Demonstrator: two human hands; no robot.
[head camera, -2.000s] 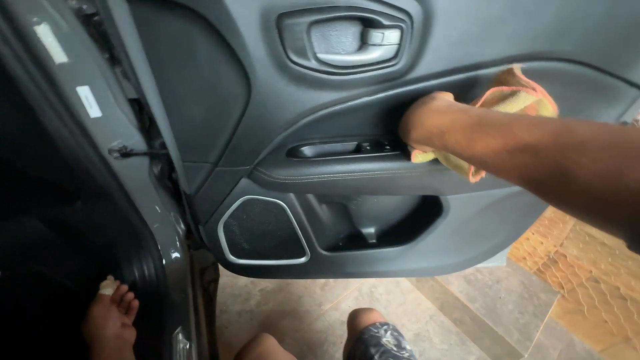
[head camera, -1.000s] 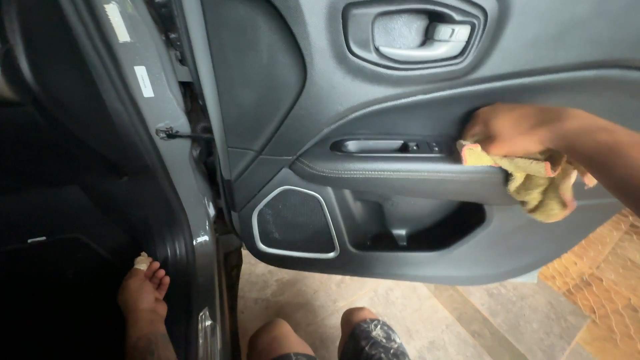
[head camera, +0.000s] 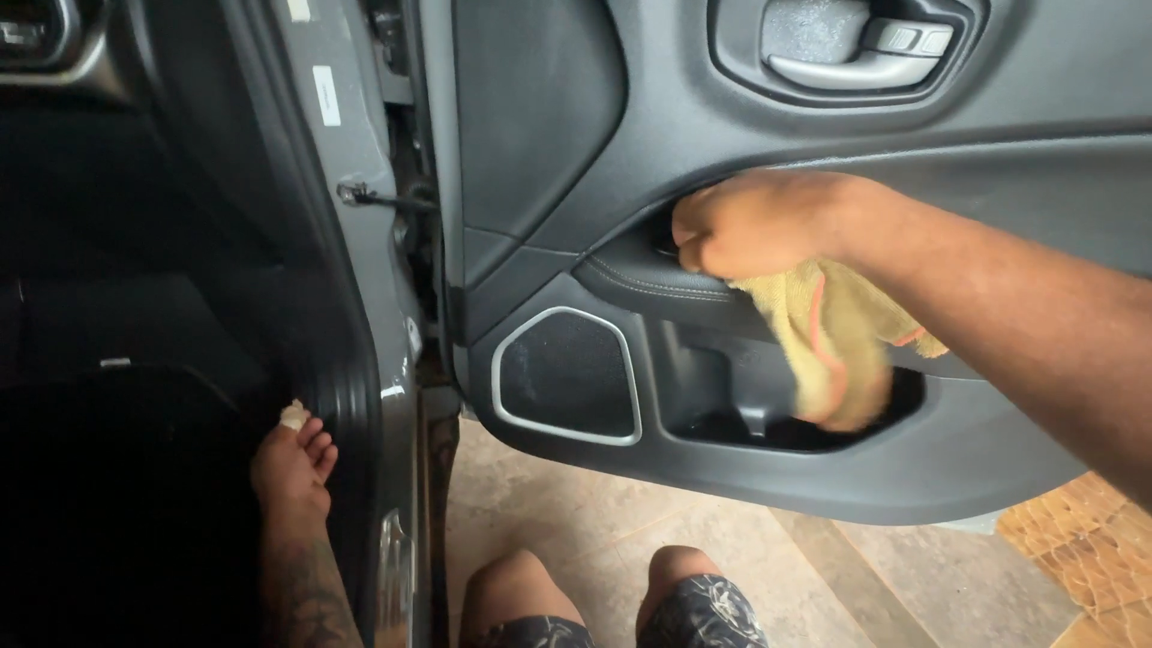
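My right hand (head camera: 765, 225) grips a yellow cloth with an orange edge (head camera: 823, 333), pressed at the front end of the armrest (head camera: 648, 274) on a car's inner door panel (head camera: 720, 135). The cloth hangs over the door pocket (head camera: 720, 396), and the hand covers the switch area. At the lower left my left hand (head camera: 297, 468) is beside the dark door seal of the car body, its fingers curled. Something pale, a wrap or small piece of material (head camera: 293, 415), is at its thumb; whether the hand holds it or wears it I cannot tell.
The silver inner door handle (head camera: 864, 67) is above my right hand. A speaker grille with a silver frame (head camera: 567, 373) lies left of the pocket. The door check strap (head camera: 387, 196) joins door and body frame. My knees are over the tiled floor (head camera: 612, 504).
My right hand has moved left along the armrest with the cloth, onto the switch area seen uncovered a second ago. The view has shifted, bringing the door nearer. My left hand stays by the door seal.
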